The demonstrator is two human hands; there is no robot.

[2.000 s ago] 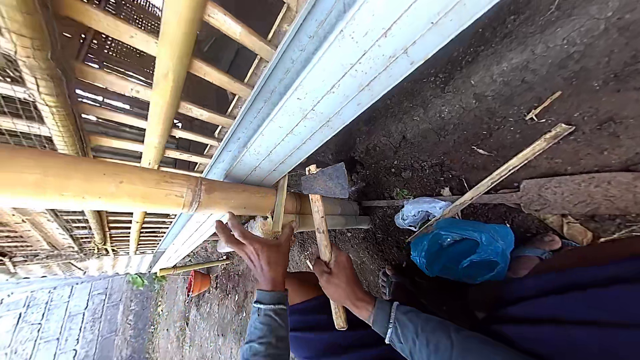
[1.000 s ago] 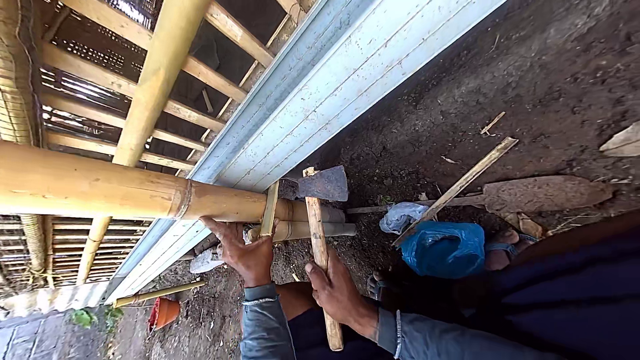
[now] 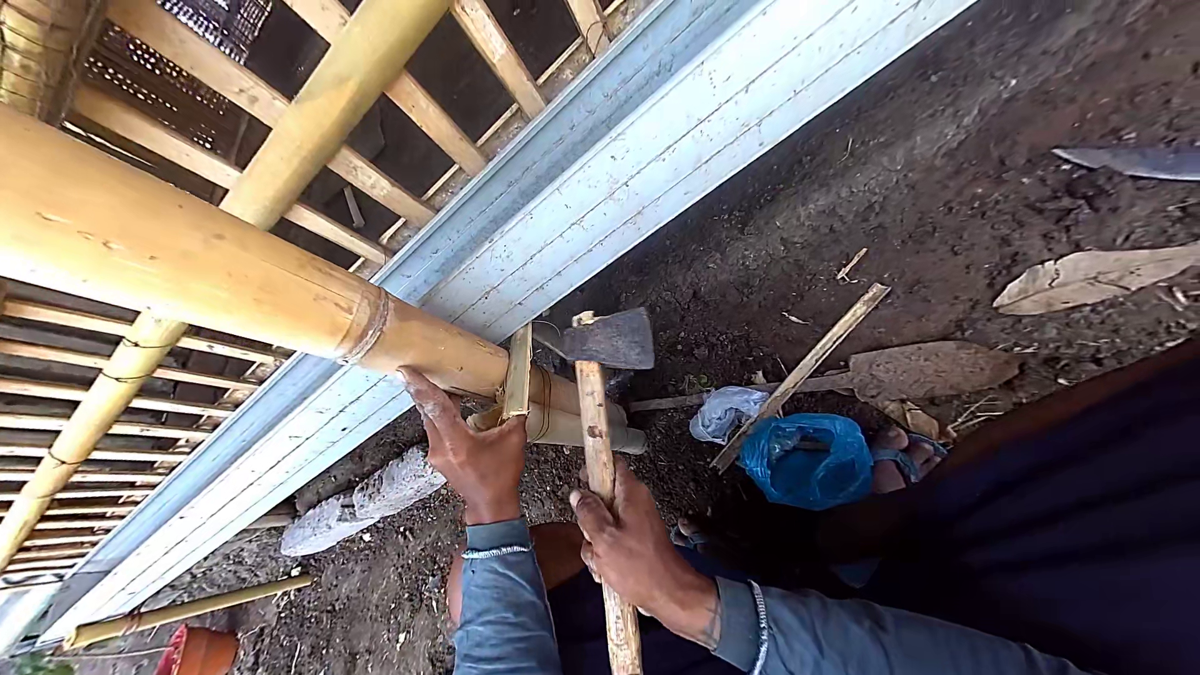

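Note:
My right hand [image 3: 633, 544] is closed around the wooden handle of a hatchet [image 3: 614, 339], its dark metal head up by the post's end. With fingers spread, my left hand [image 3: 478, 455] touches the thick bamboo post [image 3: 234, 267] and the lower end of a short split bamboo piece [image 3: 517, 370]. That piece lies crosswise against the post. Whether the left fingers grip it, I cannot tell. Wire [image 3: 544, 403] is looped around the shorter bamboo poles [image 3: 572, 427] beside it.
A pale metal channel [image 3: 581, 225] runs diagonally behind the post, with bamboo lattice [image 3: 375, 178] above. On the soil are a blue plastic bag [image 3: 808, 459], a clear bag [image 3: 727, 412], a wood strip [image 3: 806, 370], a blade [image 3: 1134, 161], a rusty spade-like tool [image 3: 933, 370] and an orange pot [image 3: 199, 652].
The left fingers were raised off the post two seconds ago and now rest against it. The hatchet stays in my right hand, near the split piece. The view has tilted and shifted.

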